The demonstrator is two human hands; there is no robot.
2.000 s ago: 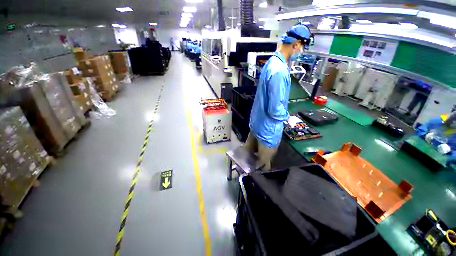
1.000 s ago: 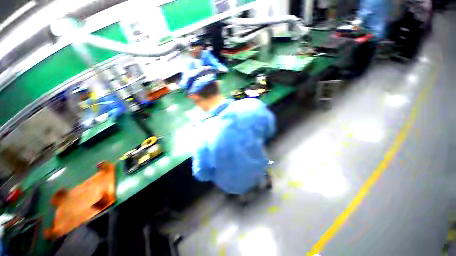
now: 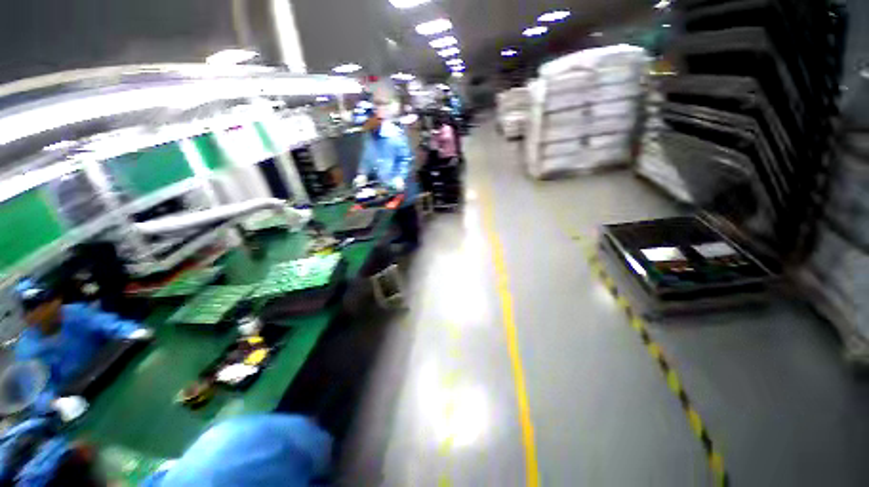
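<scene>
Neither of my hands is in the picture. Nearest in front of me, at the bottom left, is a person's blue cap or clothing (image 3: pixel 250 455), cut off by the lower edge. Beside it is the green bench (image 3: pixel 176 357). A dark tray (image 3: pixel 250 360) on the bench holds white and yellow items and a small steel cup, all blurred. Further along lie large green circuit boards (image 3: pixel 299 273), next to a thick black block (image 3: pixel 297 302).
A person in blue (image 3: pixel 71 340) works across the bench at left. Another stands at its far end (image 3: pixel 388 157). The grey aisle has a yellow line (image 3: pixel 505 323). A low black tray stack (image 3: pixel 678 257) stands right, with tall black racks (image 3: pixel 734 105) and wrapped pallets (image 3: pixel 586 112) behind.
My view has swung right, from the bench with the orange tray to further along the line and the aisle. The orange tray has left the picture. The nearby person now shows only at the bottom edge.
</scene>
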